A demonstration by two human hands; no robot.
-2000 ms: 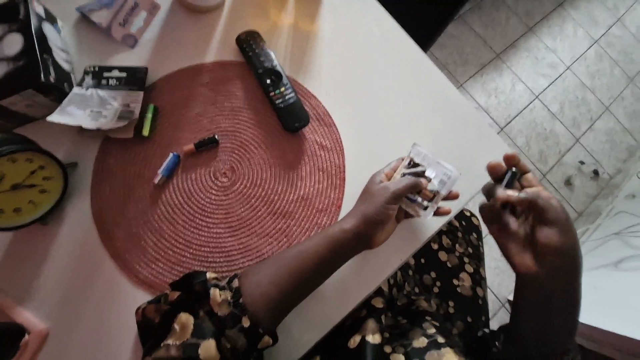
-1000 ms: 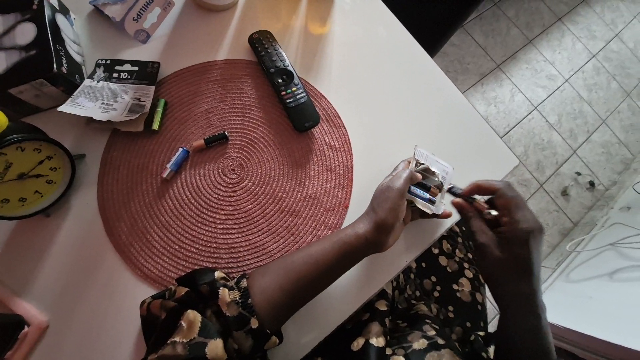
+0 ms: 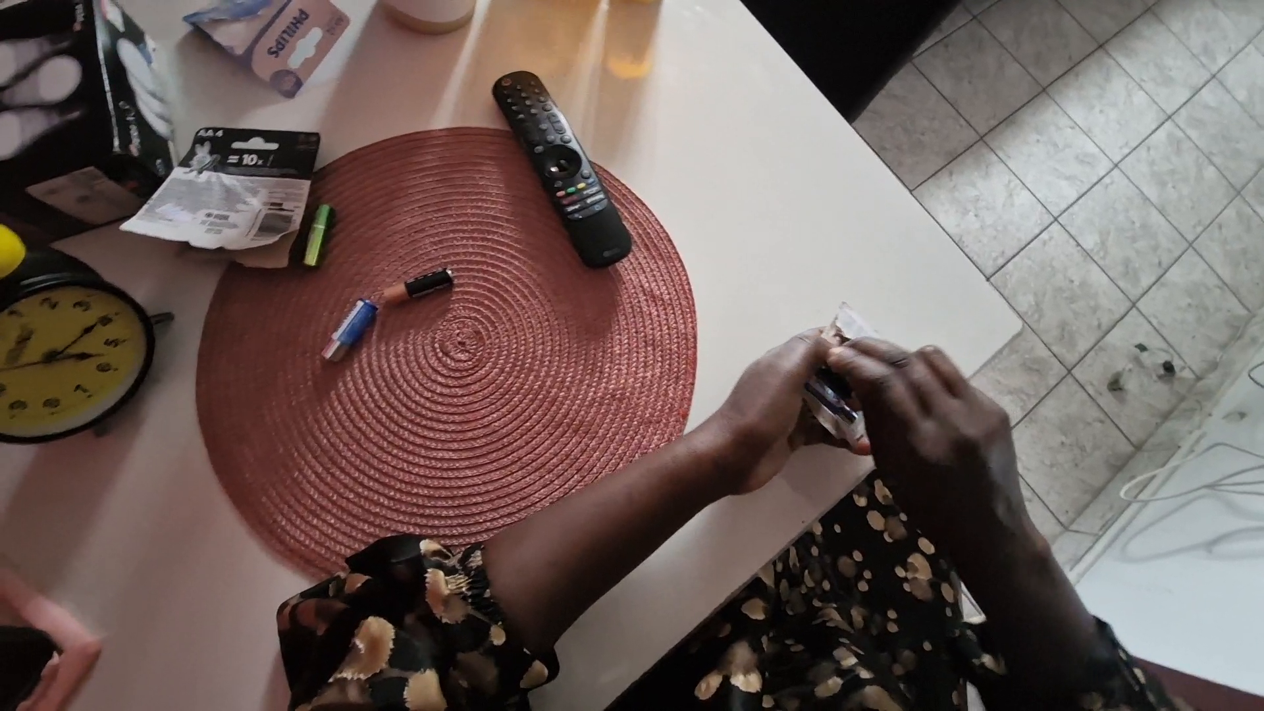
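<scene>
My left hand [image 3: 775, 410] holds a small clear plastic battery pack [image 3: 834, 407] over the table's edge, with dark and blue batteries partly visible in it. The fingers of my right hand [image 3: 933, 425] press on the pack from above and cover much of it; whether they also grip a battery is hidden. To the left, a blue battery [image 3: 351, 330] and a black and copper battery [image 3: 419, 286] lie on a round red woven placemat [image 3: 553, 415]. A green battery [image 3: 317, 235] lies at the placemat's upper left rim.
A black remote control [image 3: 563, 168] rests across the placemat's upper edge. Torn battery packaging [image 3: 237, 193], a Philips package [image 3: 281, 44], a black box [image 3: 79, 109] and a yellow-faced alarm clock [image 3: 64, 355] stand or lie at the left. The white table's corner [image 3: 1002, 321] is beyond my hands.
My right hand, apart from the pack two seconds ago with a dark battery in its fingers, has moved left onto the pack. My left hand still holds the pack.
</scene>
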